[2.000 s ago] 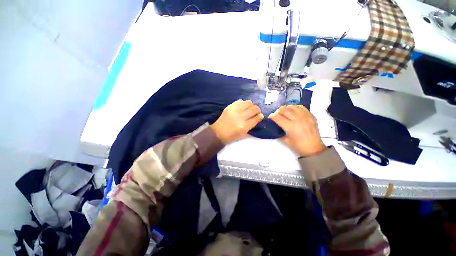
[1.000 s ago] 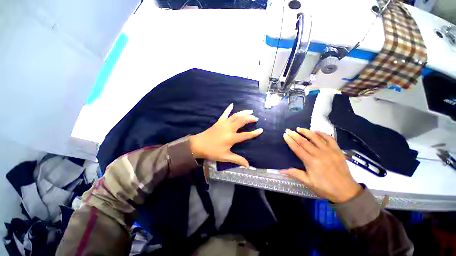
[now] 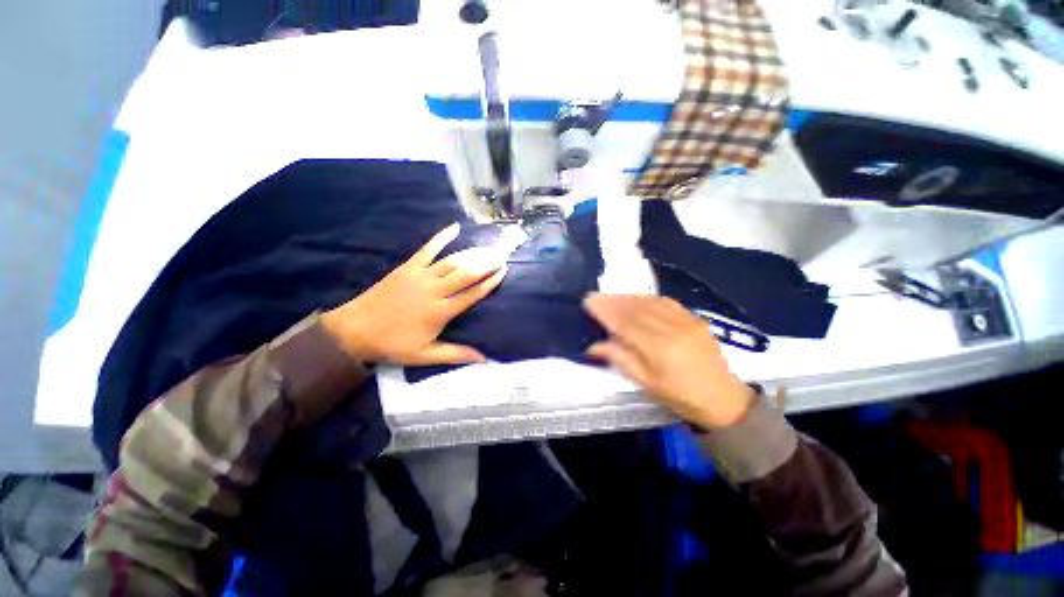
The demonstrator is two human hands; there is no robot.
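Observation:
The dark navy garment panel (image 3: 268, 251) lies spread on the white table, left of and under the needle area. The presser foot (image 3: 513, 233) is in bright lamp light on the cloth. My left hand (image 3: 426, 301) lies flat on the panel with fingers apart, fingertips close to the foot. My right hand (image 3: 665, 350) is at the panel's front right edge, slightly blurred; its fingertips touch the cloth edge, and whether they pinch it cannot be told.
Small dark cut pieces (image 3: 747, 280) lie right of the needle, with thread snips (image 3: 733, 331) beside them. The white machine head (image 3: 630, 58) with checked cloth (image 3: 723, 99) stands behind. The ruler-marked table edge (image 3: 525, 423) runs in front. A red-orange object (image 3: 992, 478) is below right.
The camera view has swung right, so the machine sits further left. My hands went from close together at the foot to spread apart on the cloth. The panel's right edge now lies nearer the needle.

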